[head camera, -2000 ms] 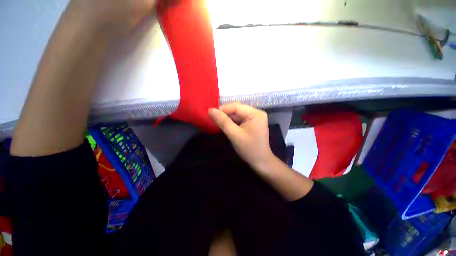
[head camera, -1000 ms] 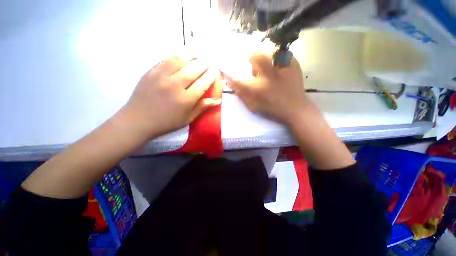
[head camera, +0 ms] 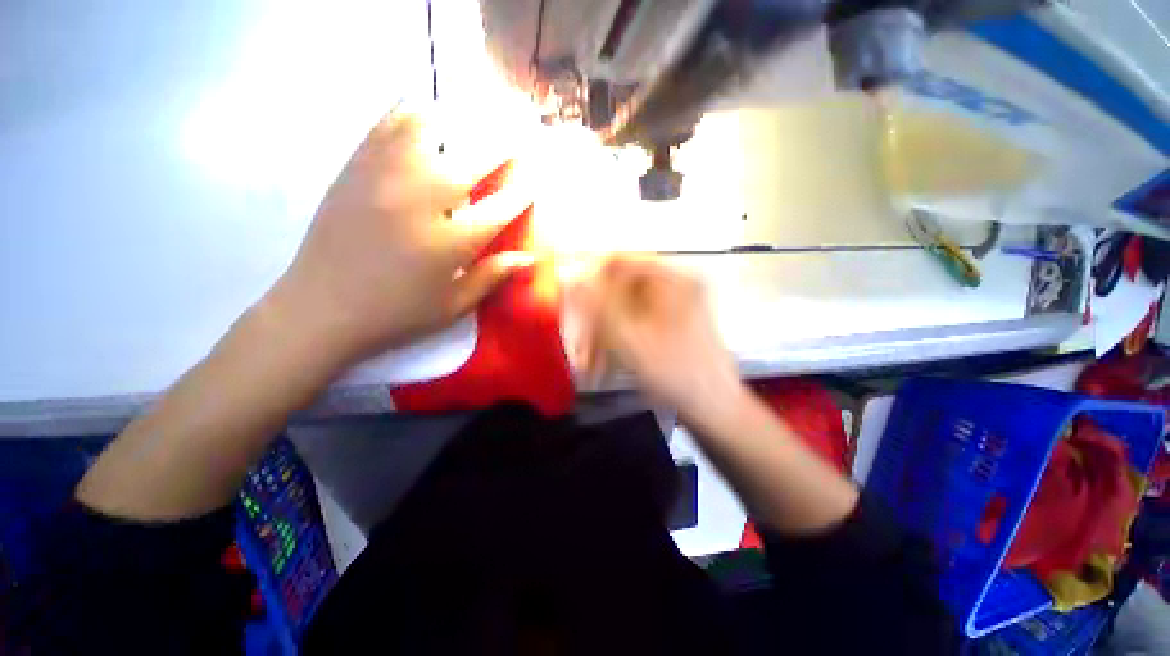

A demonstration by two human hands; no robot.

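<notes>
A red fabric piece [head camera: 520, 340] lies on the white table and reaches over its front edge. Its far end runs toward the needle area and is lost in the lamp glare. My left hand [head camera: 391, 244] lies on the fabric with spread fingers, red showing between them. My right hand [head camera: 648, 314] is blurred, at the fabric's right edge; whether its fingers grip the cloth cannot be told. The sewing machine [head camera: 1014, 109] stands beyond and to the right of my hands, its presser foot hidden by glare.
Green-yellow thread snips [head camera: 947, 251] lie on the table at the right. A blue crate [head camera: 943, 442] with red and yellow cloth stands below right, another blue crate [head camera: 289, 519] below left. Red panels [head camera: 805, 420] lie beside my right forearm. The table's front edge [head camera: 885, 344] crosses the view.
The red fabric first hung over the table edge, then both hands laid it under the machine. Since then my right hand has moved back from the needle area toward the front edge.
</notes>
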